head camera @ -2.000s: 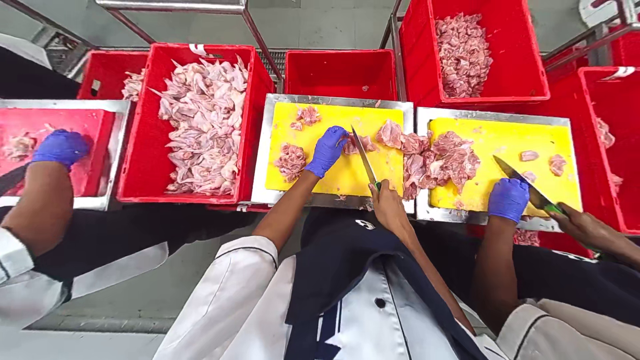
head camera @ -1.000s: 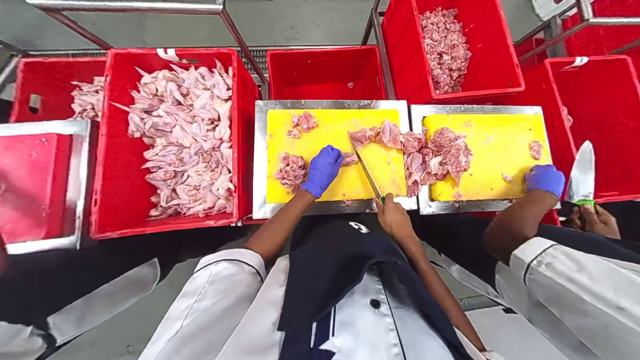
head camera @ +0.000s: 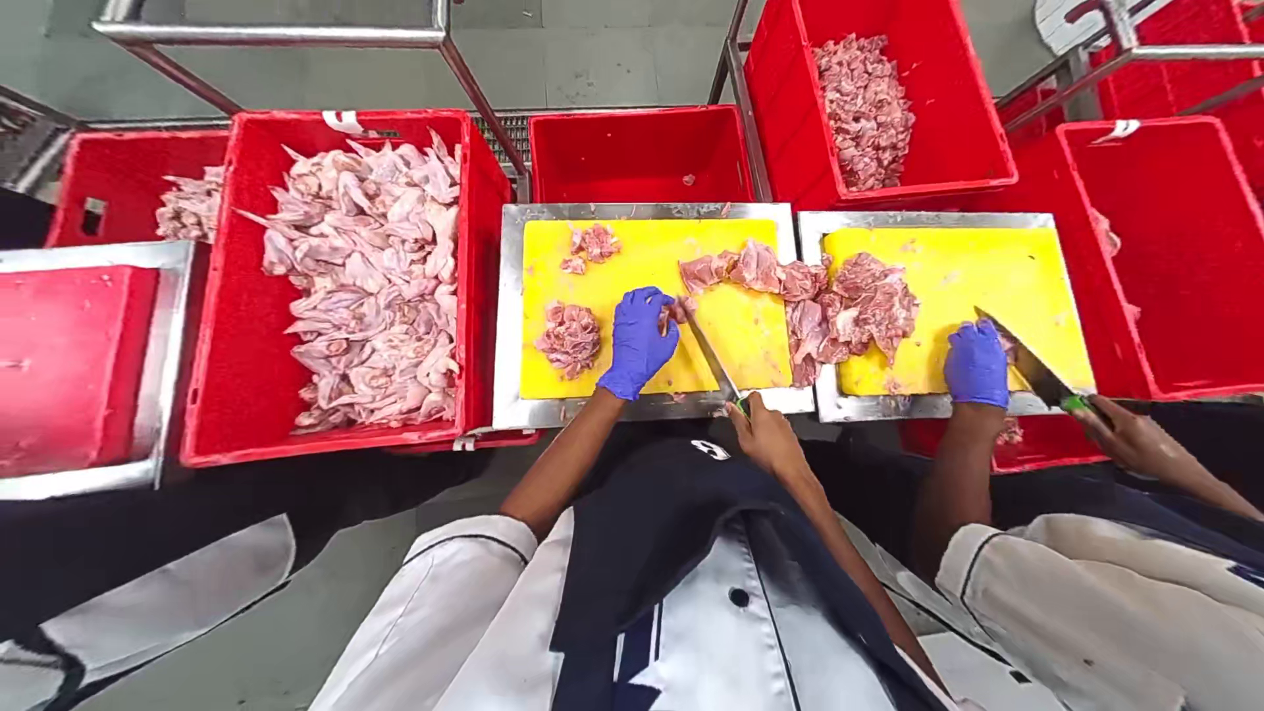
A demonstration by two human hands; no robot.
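Observation:
My left hand (head camera: pixel 640 341), in a blue glove, holds a small piece of raw meat (head camera: pixel 674 312) down on the yellow cutting board (head camera: pixel 642 380). Bare, my right hand (head camera: pixel 766 434) grips a knife (head camera: pixel 715 357) with a green-marked handle; its blade points up and left, its tip at that piece. A pile of small cut pieces (head camera: pixel 570 341) lies left of my gloved hand, with a smaller cluster (head camera: pixel 594 244) above it. Larger raw meat pieces (head camera: pixel 755 267) run from the board's upper right across to a heap (head camera: pixel 869 306) on the neighbouring board.
A co-worker's gloved hand (head camera: pixel 977 365) and knife (head camera: pixel 1032 365) work at the right-hand yellow board (head camera: pixel 948 257). At left stands a red crate (head camera: pixel 209 375) of raw poultry pieces. Another red crate (head camera: pixel 642 158) is behind my board; one with cut meat (head camera: pixel 963 148) stands upper right. Metal rails (head camera: pixel 286 37) cross above.
The co-worker's knife, held off to the right a second ago, is back over the right board beside their gloved hand. The hand on the far-left board two seconds ago is out of view.

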